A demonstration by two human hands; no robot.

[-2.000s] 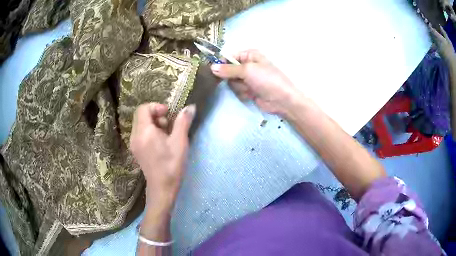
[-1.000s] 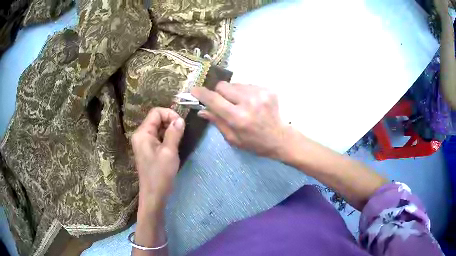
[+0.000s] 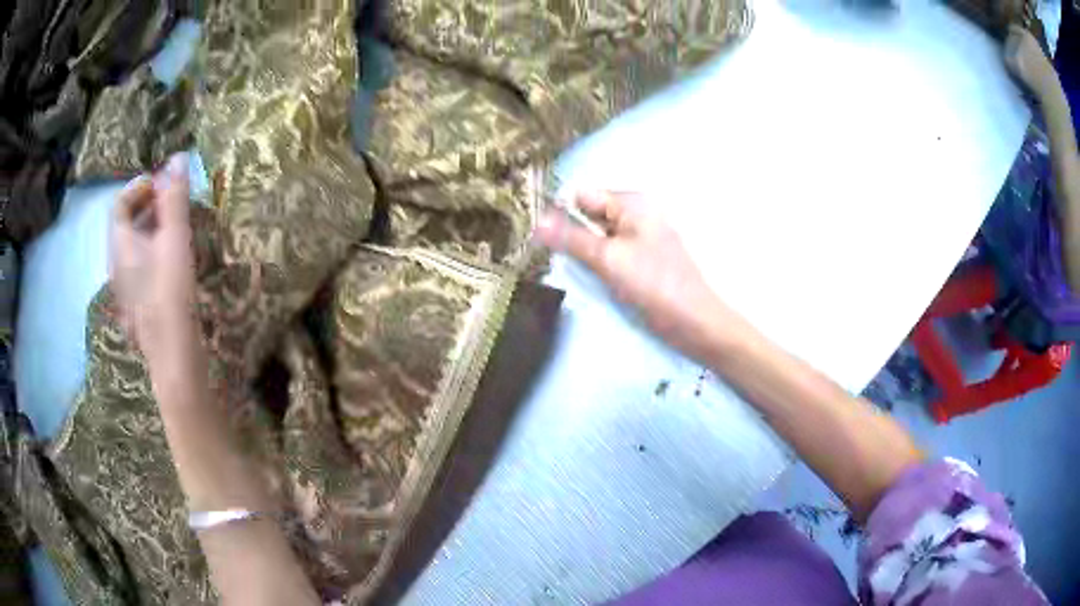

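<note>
The olive-brown and beige paisley garment (image 3: 391,343) lies spread over the left and middle of the view. Its lace trim (image 3: 456,361) runs diagonally, with the plain dark brown band (image 3: 497,385) outside it. My right hand (image 3: 634,266) is at the garment's upper lace edge, closed on the thread snips (image 3: 577,216); only a pale part of them shows and the blades cannot be made out. My left hand (image 3: 154,255) is blurred and raised over the garment's left part, fingertips near each other; any thread in it cannot be seen.
The pale blue-white table (image 3: 817,178) has a curved edge at the right. A few dark clippings (image 3: 662,387) lie on it. A red plastic stool (image 3: 989,355) stands on the floor at right. Another person's arm (image 3: 1045,107) shows at upper right. Dark cloth (image 3: 47,107) is heaped at upper left.
My left hand has moved away left and up from the lace edge. My right hand has moved slightly right and up with the snips. The lace corner now appears lower in view.
</note>
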